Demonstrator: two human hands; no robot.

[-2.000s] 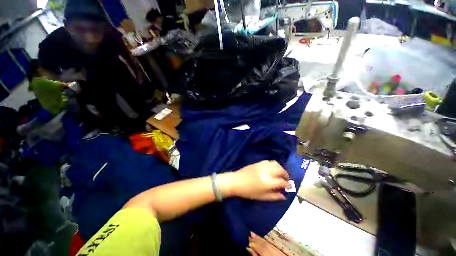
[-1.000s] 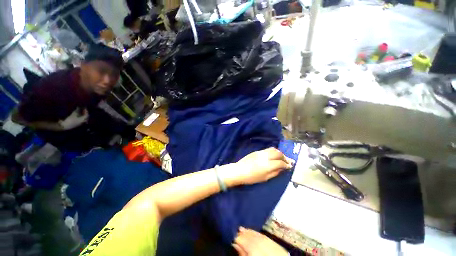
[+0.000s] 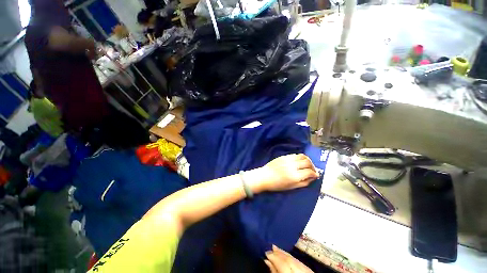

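Navy cloth lies over the white table and hangs down at its front edge. My left hand rests on it with bent fingers, gripping the cloth edge just left of the needle area; a small white spot shows at the fingertips. My right hand is cut off by the bottom edge, its fingers on the lower edge of the same cloth. The cream sewing machine stands at the right. Its presser foot is too small and bright to make out.
Snips, black-handled scissors and a phone lie right of the cloth. A black plastic bag sits behind. A teal-blue heap lies left. A person stands at the upper left.
The person at the left has risen from a bent pose to standing. The view has shifted slightly. Both my hands keep nearly the same places on the cloth.
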